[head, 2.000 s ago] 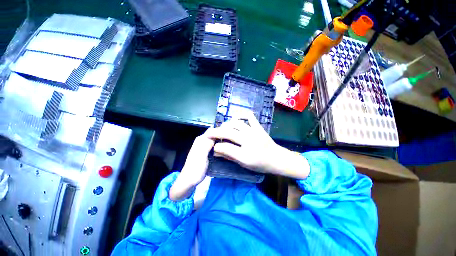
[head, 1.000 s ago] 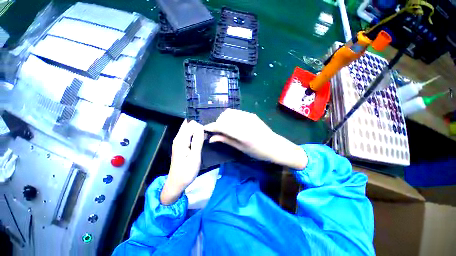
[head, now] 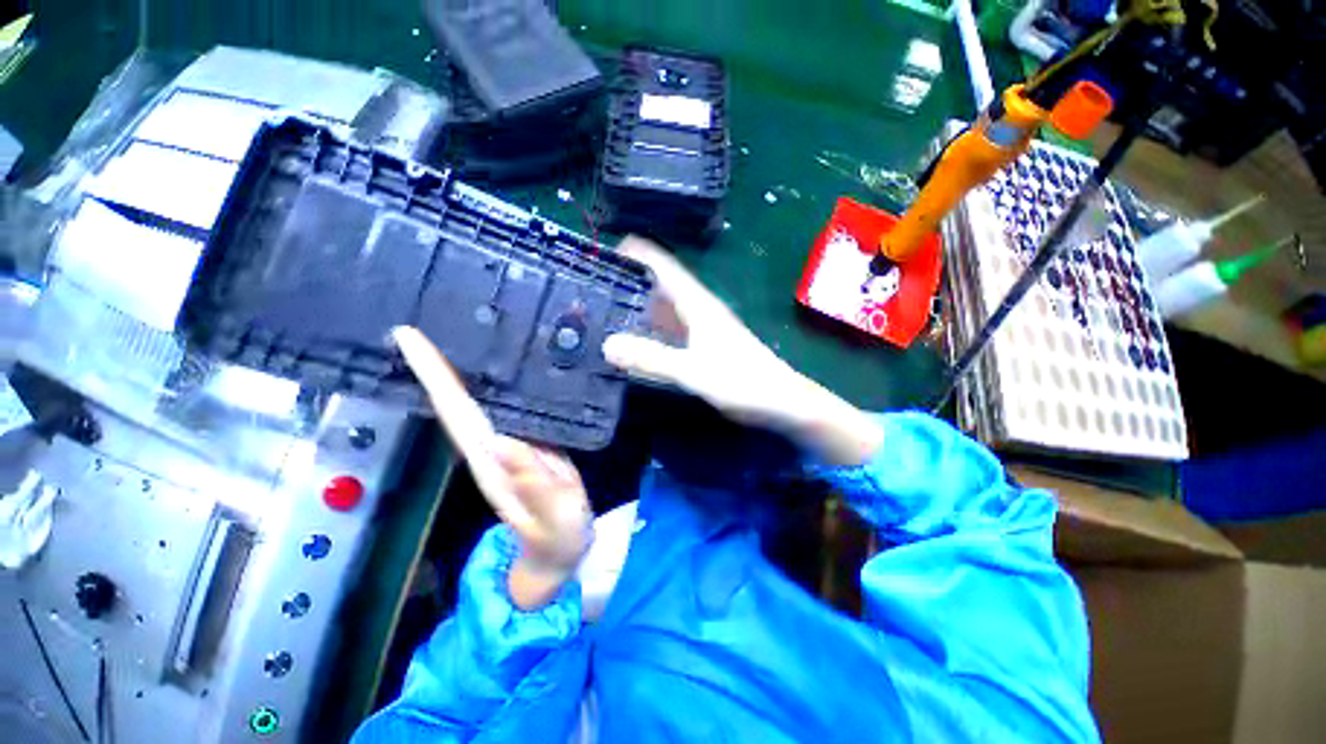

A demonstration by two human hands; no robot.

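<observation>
A black housing shell (head: 422,284) is raised in front of me, its ribbed inside facing me, tilted, with its long side running from upper left to lower right. A small round part (head: 569,336) sits near its right end. My right hand (head: 698,342) grips the shell's right end, thumb inside. My left hand (head: 509,472) is at the lower long edge, one finger reaching over the inside; its other fingers are partly hidden and blurred. No white rectangular piece shows inside this shell.
White piece packs (head: 160,160) in clear plastic lie behind the shell, beside the machine top (head: 138,538). Stacked housings (head: 663,138) stand at the back. A red parts tray (head: 870,276), orange screwdriver (head: 945,182), round-parts sheets (head: 1076,305) and a carton (head: 1163,596) are on the right.
The shell has come up closer, turned sideways and moved left over the white packs. My hands have moved apart, the right to its right end, the left to its lower edge.
</observation>
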